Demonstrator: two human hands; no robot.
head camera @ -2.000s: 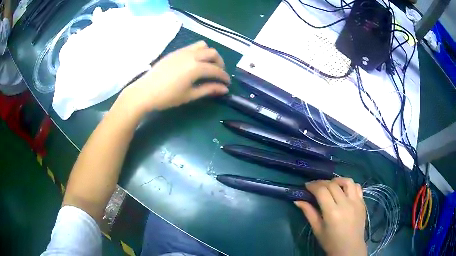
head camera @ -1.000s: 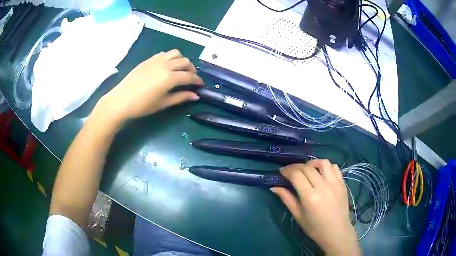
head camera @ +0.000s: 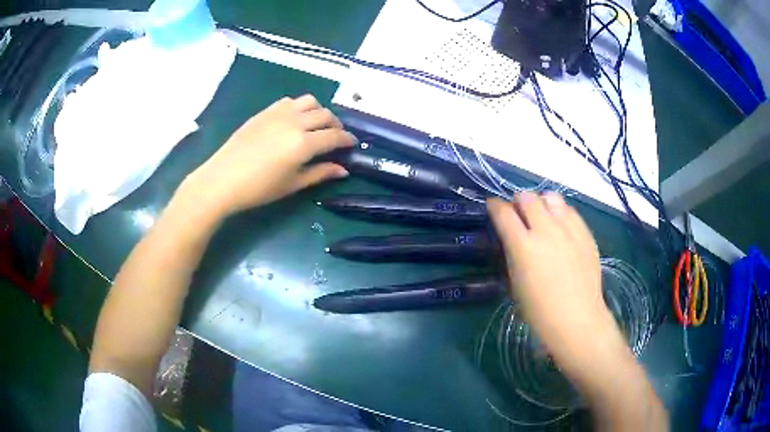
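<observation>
Several black pens lie side by side, tips to the left. My left hand (head camera: 291, 153) has its thumb and fingers closed around the tip of the second pen from the back (head camera: 403, 171). My right hand (head camera: 553, 253) lies palm down over the rear ends of the nearer pens, fingertips by the rear of the third pen (head camera: 405, 208); its fingers hide whether it grips anything. The fourth pen (head camera: 405, 246) and the nearest pen (head camera: 397, 295) lie on the bench. Clear filament loops (head camera: 515, 363) lie under and around my right wrist.
A white panel (head camera: 422, 63) with a black box (head camera: 540, 38) and black cables lies behind the pens. A white crumpled heap (head camera: 127, 126) and light blue cup or roll (head camera: 181, 21) are at left. Scissors (head camera: 691, 283) and a blue bin (head camera: 733, 354) are at right.
My right hand has left the rear of the nearest pen and moved back over the others. The nearest pen has turned slightly. My left hand stays at the second pen's tip. The view has shifted.
</observation>
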